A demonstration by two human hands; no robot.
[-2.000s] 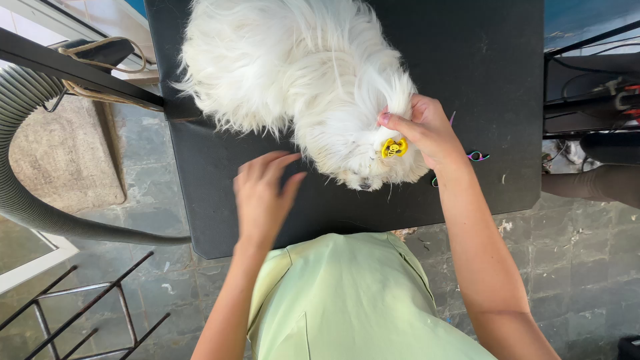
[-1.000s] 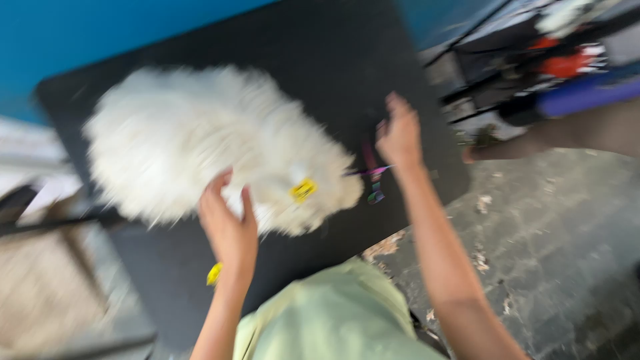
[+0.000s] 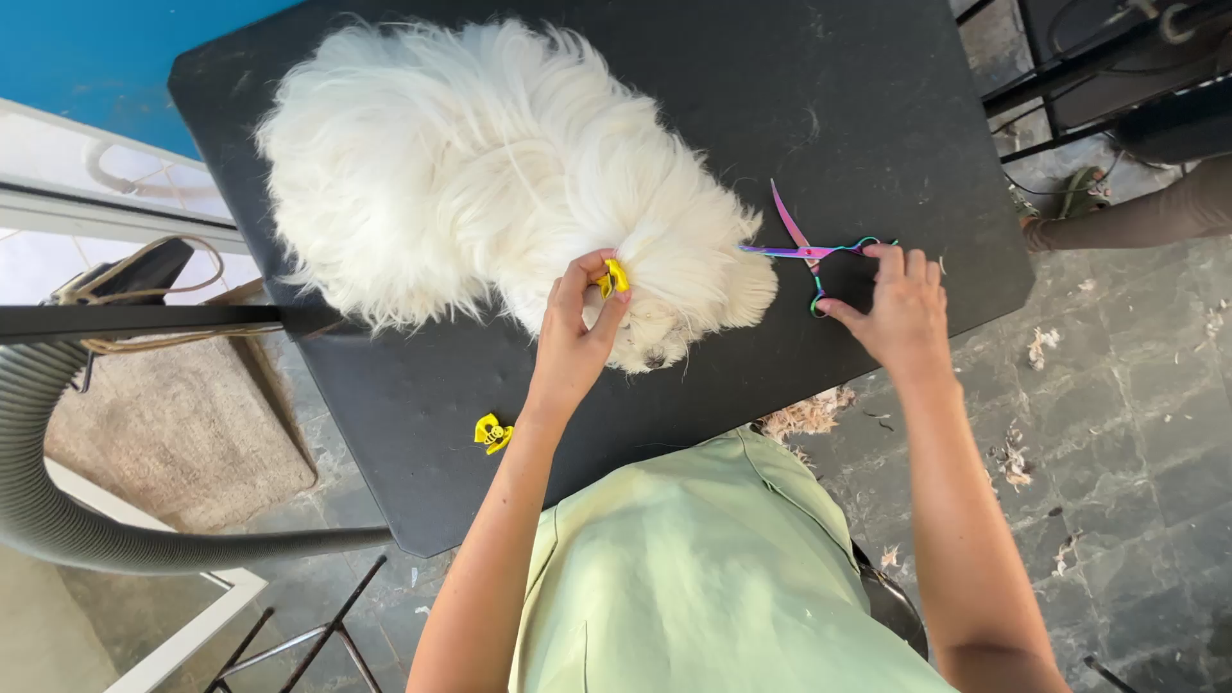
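Note:
A fluffy white long-haired dog (image 3: 500, 173) lies on a black grooming table (image 3: 866, 115), its nose toward the near edge. My left hand (image 3: 576, 332) pinches a yellow hair bow (image 3: 613, 279) at the dog's head between thumb and fingertips. At the right, my right hand (image 3: 897, 308) has its thumb and fingers on the finger rings of iridescent curved grooming scissors (image 3: 807, 252), whose blades are spread apart beside the dog's head. A second yellow bow (image 3: 493, 434) with a bee figure rests on the table, left of my left forearm.
A ribbed grey hose (image 3: 192, 549) curves at the left near a beige mat (image 3: 183, 433) and a black metal bar (image 3: 135, 323). Hair clippings (image 3: 808, 414) lie on the tiled floor. Another person's leg (image 3: 1136, 207) shows at the right.
My right hand has left the dog's head and now holds the scissors, their blades spread. My left hand has come to the bow at the dog's head. The view has turned.

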